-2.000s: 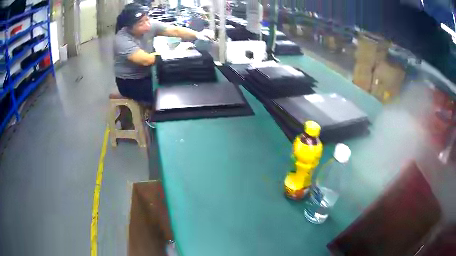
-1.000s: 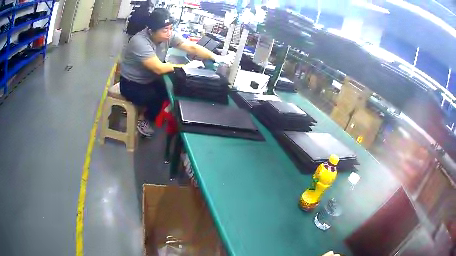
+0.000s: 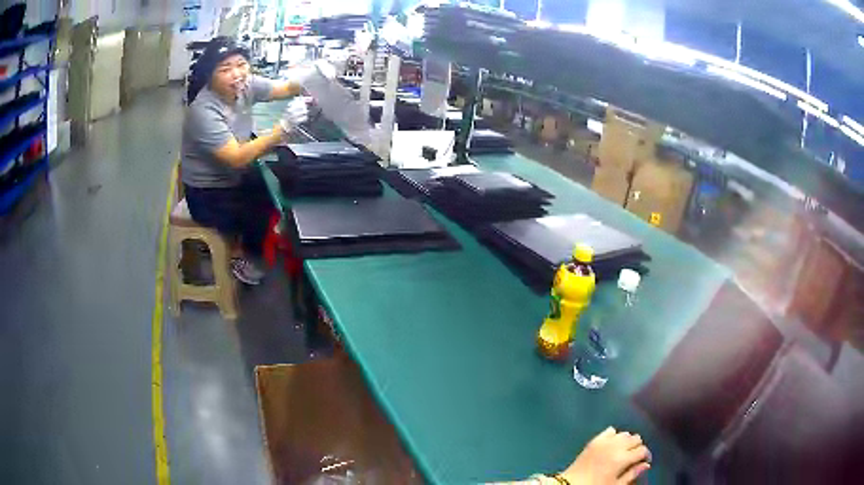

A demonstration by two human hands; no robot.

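My left hand [image 3: 611,458] is at the bottom edge, bare, palm down, with a band at the wrist; its fingers are bent and point right. Its underside is hidden, so a hold cannot be told. My right hand is not in view. A dark glossy side screen [image 3: 709,365] stands tilted at the right, up and right of my left hand, not seen touching it. Another dark panel [image 3: 805,407] adjoins it and is cut off by the edge. The yellow bottle [image 3: 567,308] and clear bottle [image 3: 606,336] stand upright side by side on the green mat [image 3: 445,350].
Stacked black units [image 3: 369,224] lie farther along the bench, with more [image 3: 568,241] behind the bottles. A person [image 3: 223,142] sits on a stool [image 3: 204,270] at the far left side. An open carton [image 3: 327,417] stands on the floor by the bench's left edge.
My left hand has come into view from the bottom edge, where only a sliver showed. The view has shifted. The seated person has turned towards the camera and holds up a grey sheet or panel.
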